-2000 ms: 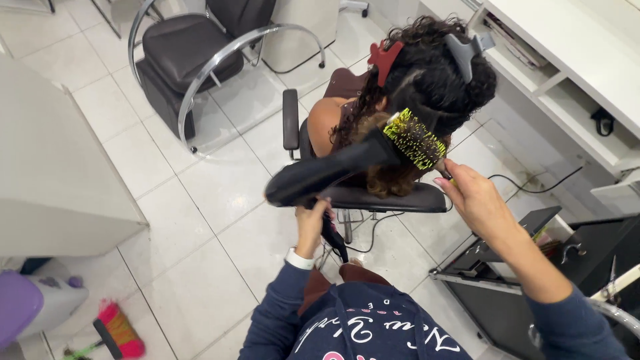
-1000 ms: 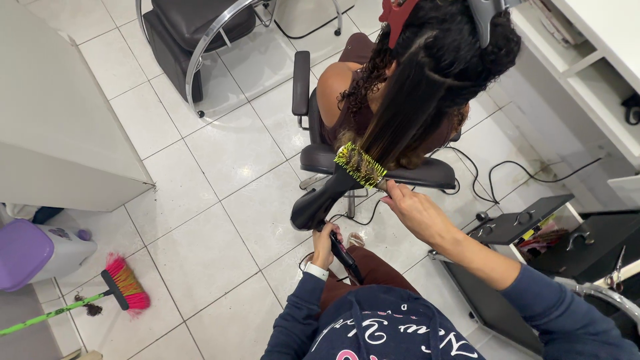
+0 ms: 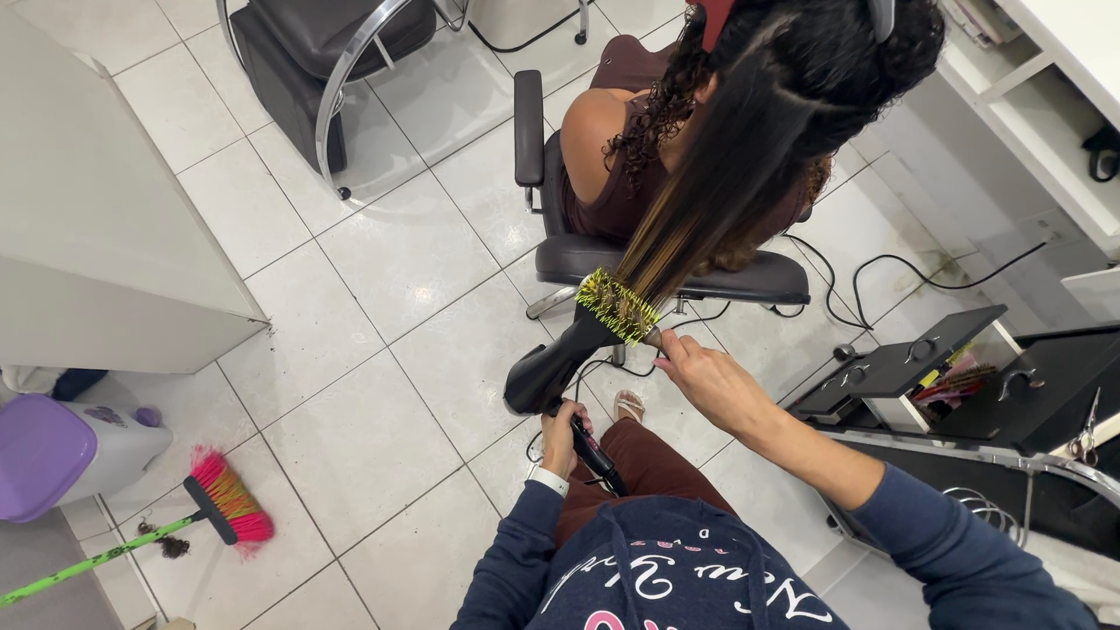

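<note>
My left hand [image 3: 563,435] grips the handle of a black hair dryer [image 3: 547,367], its nozzle close against the bristles. With my right hand [image 3: 707,378] I hold the handle of a round hairbrush with yellow-green bristles [image 3: 619,306]. A straight, taut section of dark hair with lighter ends [image 3: 717,184] runs from the head of a seated person down to the brush. A red hair clip [image 3: 713,19] and a grey hair clip [image 3: 884,17] sit in the rest of the hair, cut off by the top edge. Curly strands hang at the person's left side.
The person sits in a salon chair [image 3: 758,278]. A trolley with open drawers [image 3: 941,350] stands right, scissors [image 3: 1086,433] on it. Black cords [image 3: 862,289] cross the tiles. A second chair [image 3: 337,35], a broom [image 3: 229,499], a purple-lidded bin [image 3: 39,455] and a white cabinet [image 3: 114,227] are left.
The brush and dryer have moved down and away from the head. The hair section, short of full stretch two seconds ago, is now drawn out long and straight. The view has shifted closer.
</note>
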